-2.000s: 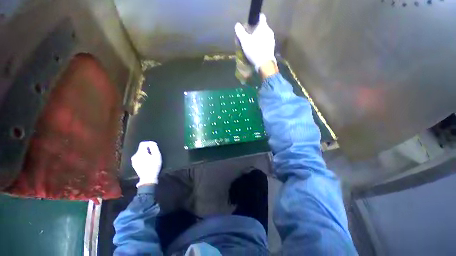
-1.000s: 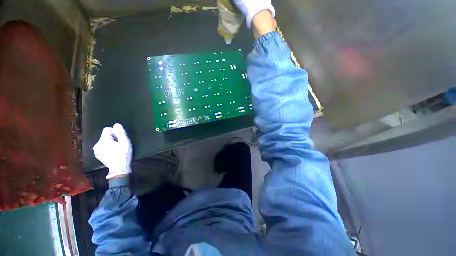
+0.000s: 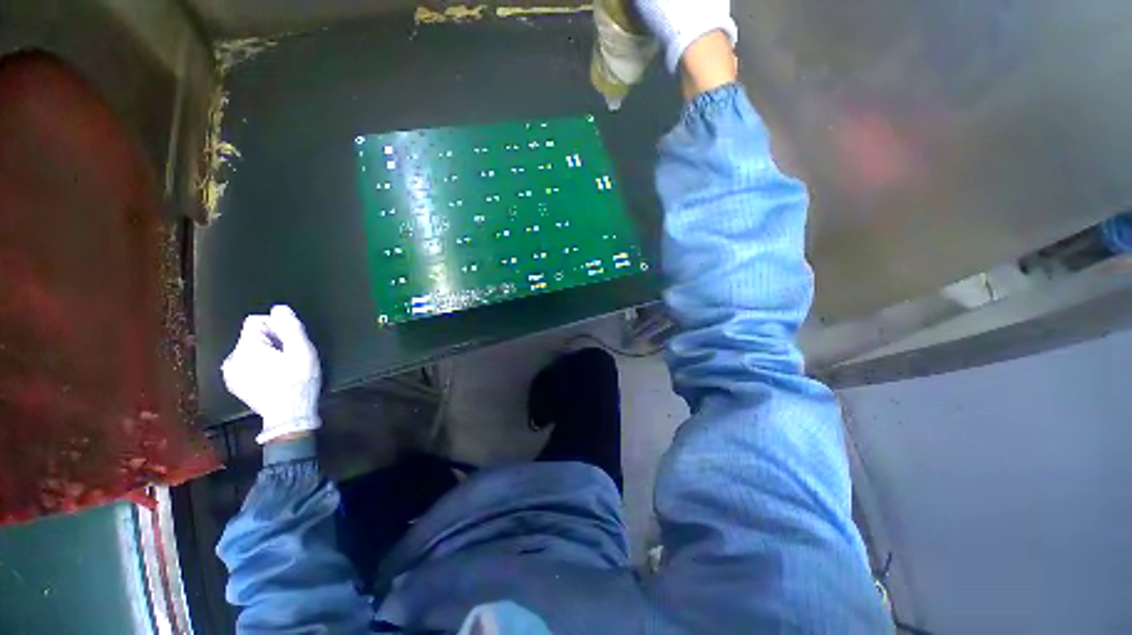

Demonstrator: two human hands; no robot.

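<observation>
A green circuit board [image 3: 497,217] with rows of small white marks lies flat on the dark work surface [image 3: 292,149], near its front edge. My right hand [image 3: 690,22], in a white glove, is at the top edge and partly cut off. It holds a pale yellowish wrapped tool [image 3: 621,56], whose tip points down beyond the board's upper right corner. The tool's upper part is out of the picture. My left hand [image 3: 276,372], in a white glove, is at the surface's front left edge, fingers curled; whether it holds anything small is not visible.
A stained red flap [image 3: 81,285] hangs at the left. Below it are a green conveyor surface [image 3: 68,577] and a pale metal rail [image 3: 155,564]. Metal booth walls [image 3: 943,137] stand at the right and back. Crusty yellowish residue [image 3: 214,161] lines the work surface's edges.
The view has shifted down and to the right since the first frame. Over the last second, my right hand and the tool have moved right, away from the board. My left hand stays curled.
</observation>
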